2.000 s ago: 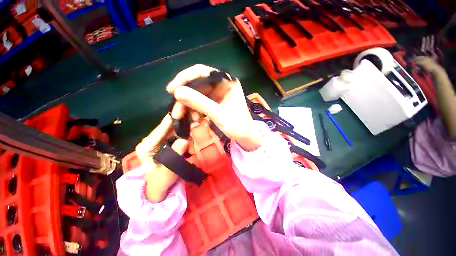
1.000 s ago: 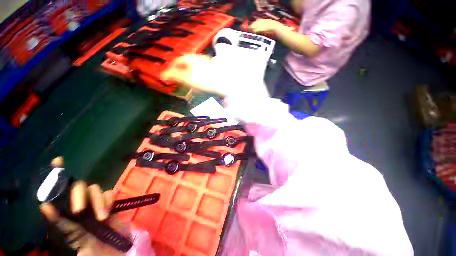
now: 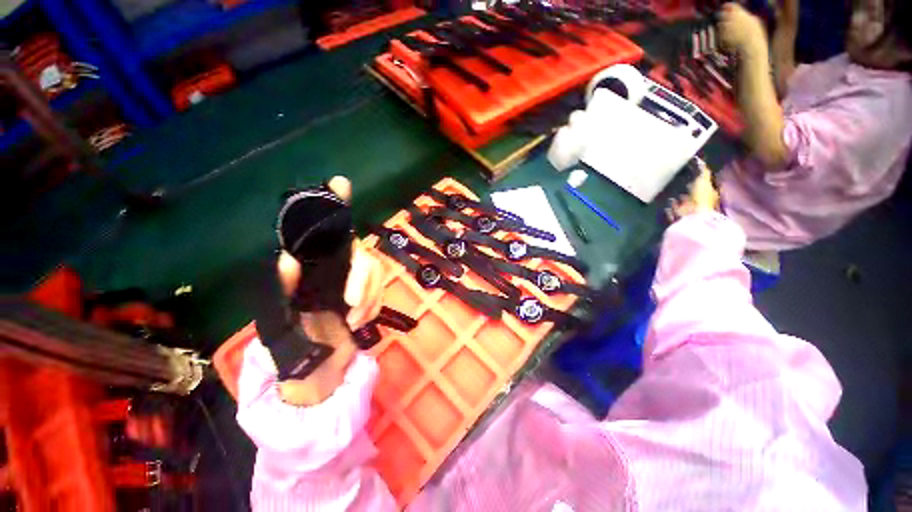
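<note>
My left hand [image 3: 345, 290] holds a smartwatch [image 3: 315, 222] upright, its round dark glossy side towards me. One black strap hangs over the wrist and another black strap end shows right of the fingers. The orange-red compartment tray [image 3: 435, 375] lies below and to the right. Several smartwatches [image 3: 455, 248] lie across its far part, case backs with pale rings up; the near pockets show bare. My right hand [image 3: 697, 190] is stretched out to the right, beside the white box, small and blurred. I cannot tell whether it holds anything.
Stacked trays with black straps [image 3: 530, 75] stand behind. A white box [image 3: 645, 145], paper [image 3: 535, 215], a black pen [image 3: 573, 215] and a blue pen [image 3: 592, 205] lie right. A person [image 3: 820, 140] sits far right. More trays [image 3: 60, 400] and a bar [image 3: 90, 335] are at left.
My hands were together at the watch two seconds ago and are now apart. My right hand has moved out right, past the white box. My left hand still holds the watch. The view has shifted.
</note>
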